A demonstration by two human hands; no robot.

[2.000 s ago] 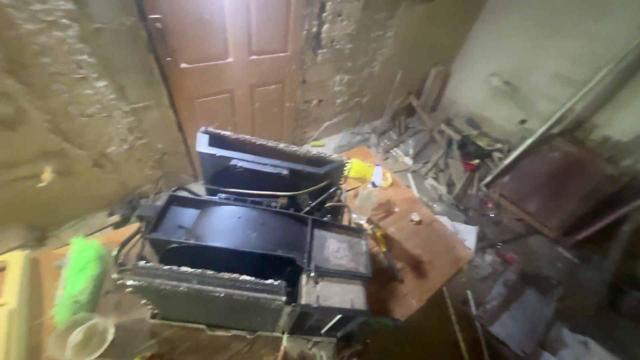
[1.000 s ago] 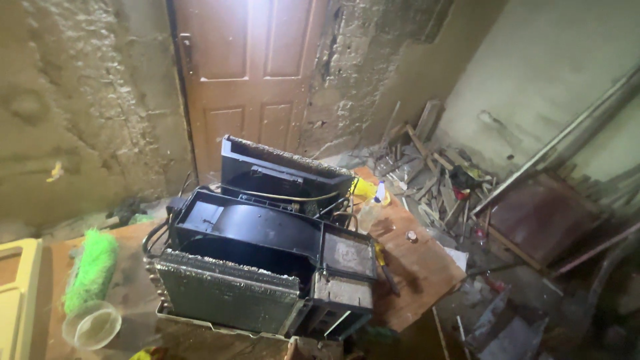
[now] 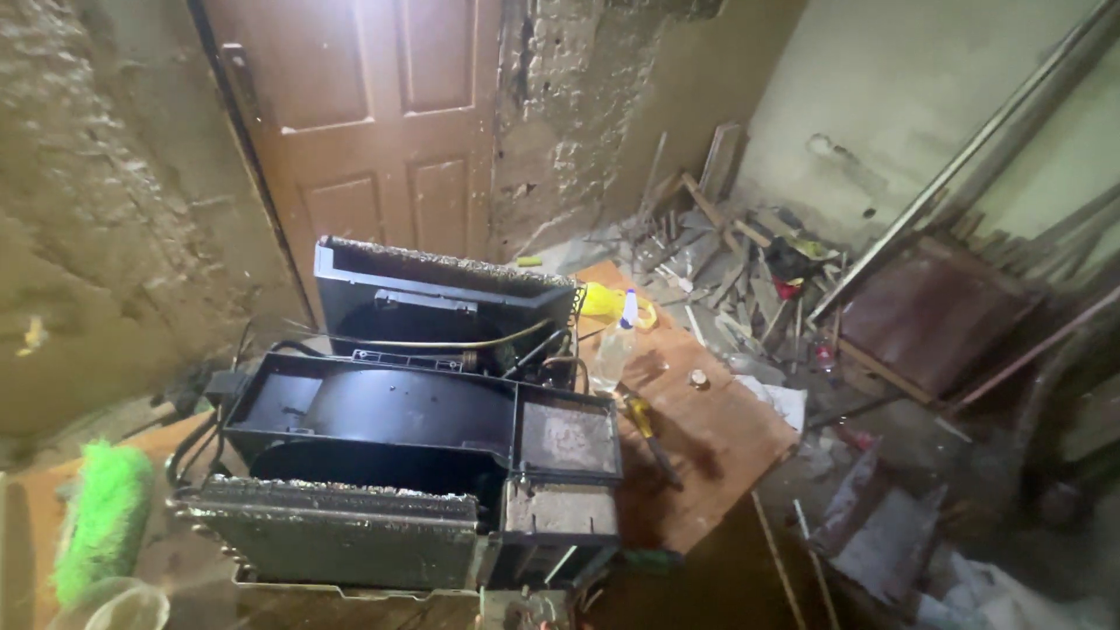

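Observation:
Neither my left hand nor my right hand shows in the head view. An opened air-conditioner unit with a black plastic housing (image 3: 402,402) stands on a wooden board (image 3: 735,437). A dirty finned coil (image 3: 341,534) forms its near side, and another panel with a crusted top edge (image 3: 446,289) rises at its far side. Right of the unit are a clear spray bottle (image 3: 614,350), a yellow item (image 3: 604,300), a yellow-handled tool (image 3: 646,420) and a small round piece (image 3: 698,379). A bright green brush (image 3: 105,521) lies at the left, beside a clear plastic tub (image 3: 131,608).
A brown panelled door (image 3: 394,140) is behind the unit, in a rough wall. Wood scraps and rubble (image 3: 726,271) lie in the far corner. A long pole (image 3: 954,166) leans at the right near a dark red panel (image 3: 936,315). Two thin sticks (image 3: 814,560) stand beyond the board's right edge.
The view has shifted a little, and the unit sits lower in it. None of the objects has plainly moved.

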